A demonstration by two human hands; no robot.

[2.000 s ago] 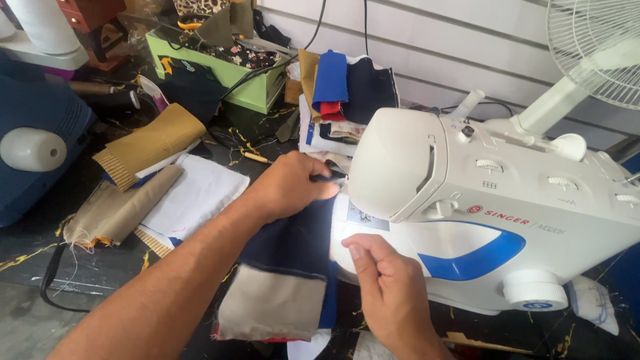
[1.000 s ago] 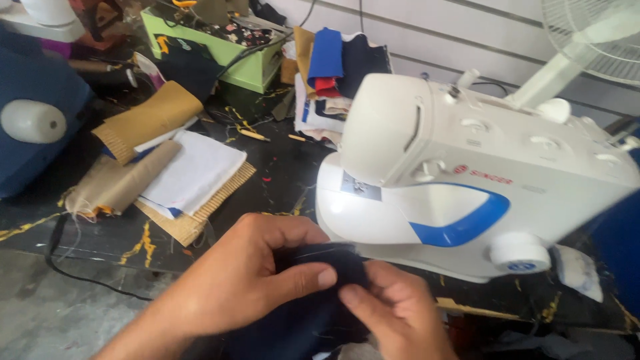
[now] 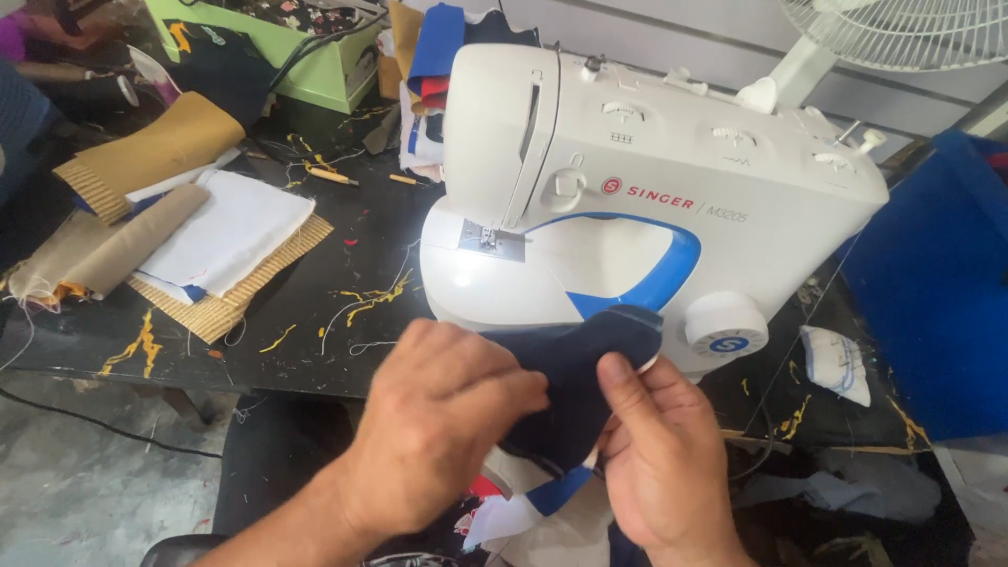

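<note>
Dark navy fabric is held up in front of the table edge, with pale stitching along its border. My right hand pinches its right side between thumb and fingers. At its left side is my left hand, fingers curled at the cloth; the fingertips are partly hidden, so whether they grip it is unclear. Just beyond both hands stands a white Singer sewing machine, its lamp lighting the needle plate. No fabric lies under the presser foot. Below the navy piece hang blue, red and white cloth pieces.
White, tan and corduroy fabric pieces are stacked at the left, near a green box. A wooden-handled tool lies behind. A fan stands at the back right, a blue bin and white pincushion-like pouch at the right.
Two seconds ago the hands and navy fabric were beside the needle area; they are now in front of the machine. Since one second ago, the hands have moved apart and the cloth is spread more.
</note>
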